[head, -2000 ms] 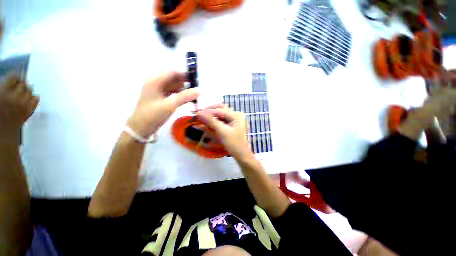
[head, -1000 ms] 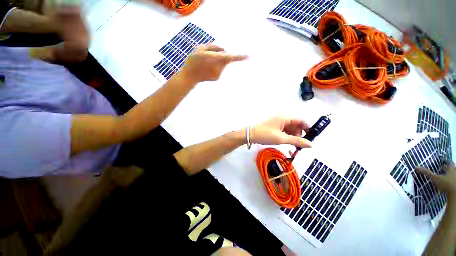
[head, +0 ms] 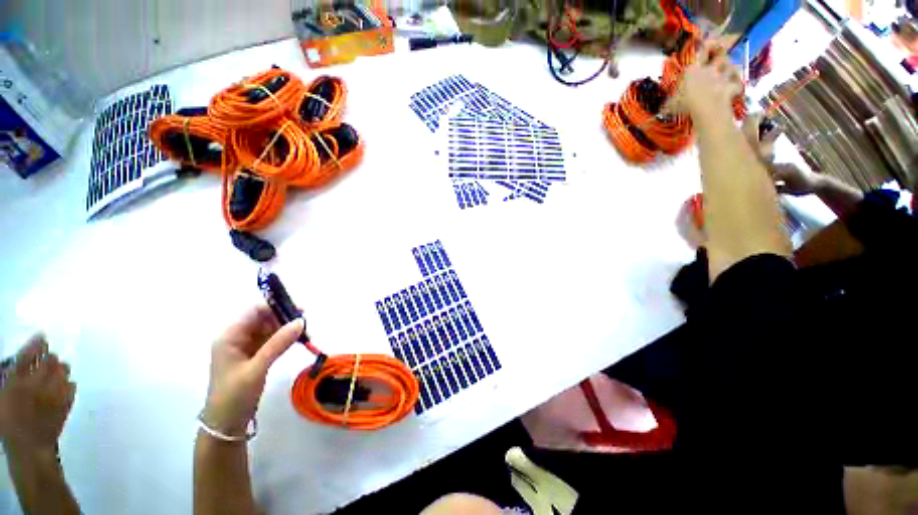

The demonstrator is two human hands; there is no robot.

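My left hand (head: 242, 364) grips the lower part of a black car plug (head: 281, 300) between thumb and fingers, its metal tip up and away from me. A short reddish cord runs from it to the orange cord coil (head: 401, 380), which lies flat with a thin yellowish band across its middle and a black part inside. The label sheet (head: 439, 327) lies right beside the coil, with rows of black labels and a stepped top edge. I cannot tell whether a label is on the cord. My right hand is not in view.
Piled orange coils (head: 272, 141) lie ahead left, a black connector (head: 252, 244) sticking out. Spare label sheets (head: 503, 146) lie ahead. A neighbour's arm (head: 740, 191) reaches to more coils (head: 644, 116) at right. Another person's hand (head: 35, 387) is at the left edge.
The view has swung left, then back up the table. My right hand, on the cord two seconds ago, is out of view. My left hand still holds the plug beside the coil.
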